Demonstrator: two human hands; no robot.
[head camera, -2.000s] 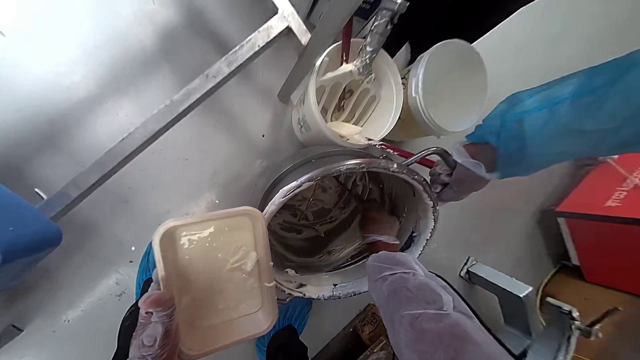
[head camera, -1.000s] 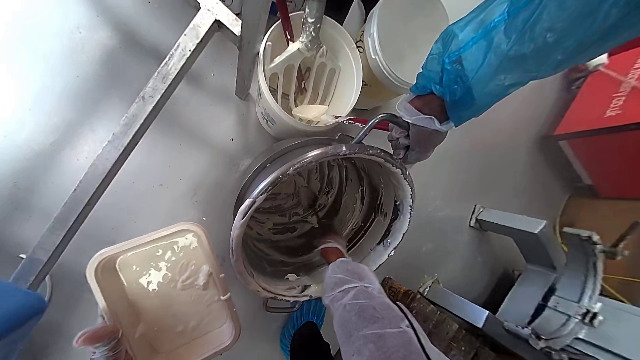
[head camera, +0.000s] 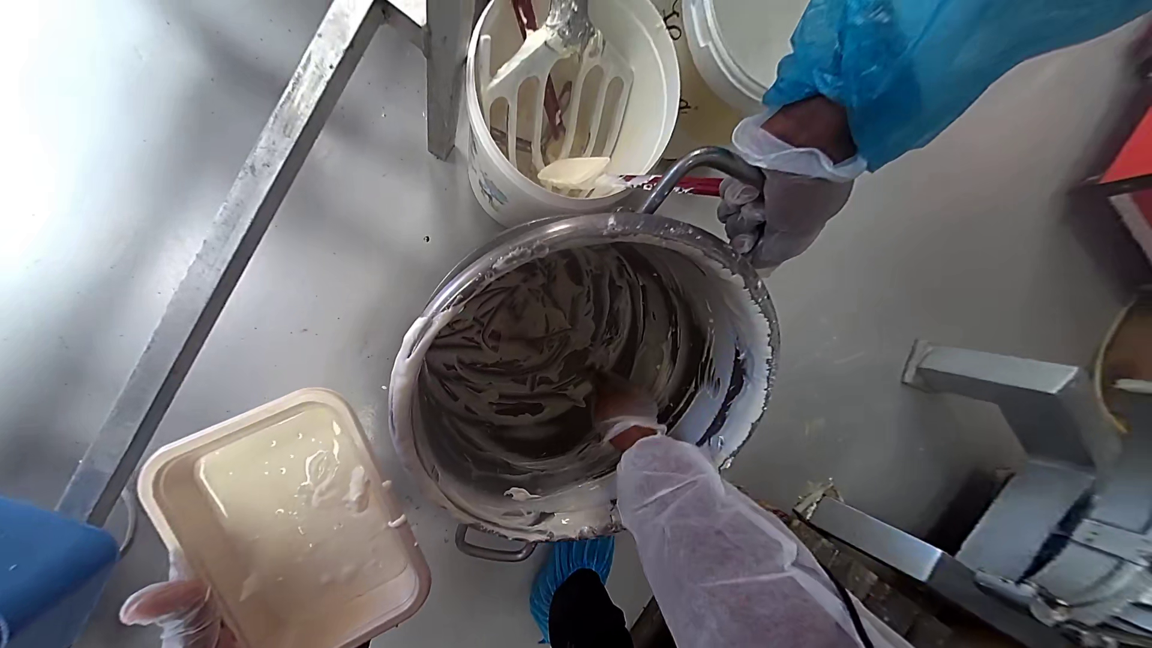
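My left hand (head camera: 175, 612), in a clear glove, holds a cream-coloured plastic tub (head camera: 409, 576) by its lower left edge. Pale, creamy batter lies in the tub. My right hand (head camera: 625, 409) reaches deep into a large metal mixing bowl (head camera: 585, 225), its wrist in a white sleeve. Shadow hides the fingers, and I cannot tell whether they hold anything. Creamy residue streaks the bowl's inner wall and rim. A co-worker's gloved hand (head camera: 792, 198), in a blue sleeve, grips the bowl's upper handle (head camera: 697, 162), and the bowl is tilted with its mouth towards me.
Behind the bowl stands a white bucket (head camera: 661, 117) with a slotted mixer paddle (head camera: 562, 72) and a spatula (head camera: 576, 171) with a red handle. A second bucket (head camera: 720, 54) is beside it. A metal frame bar (head camera: 216, 252) crosses the left; machine parts (head camera: 1017, 378) stand at right.
The view has shifted since the first frame. The co-worker's hand stays at the bowl's handle, my right hand stays inside the bowl, and my left hand stays at the tub.
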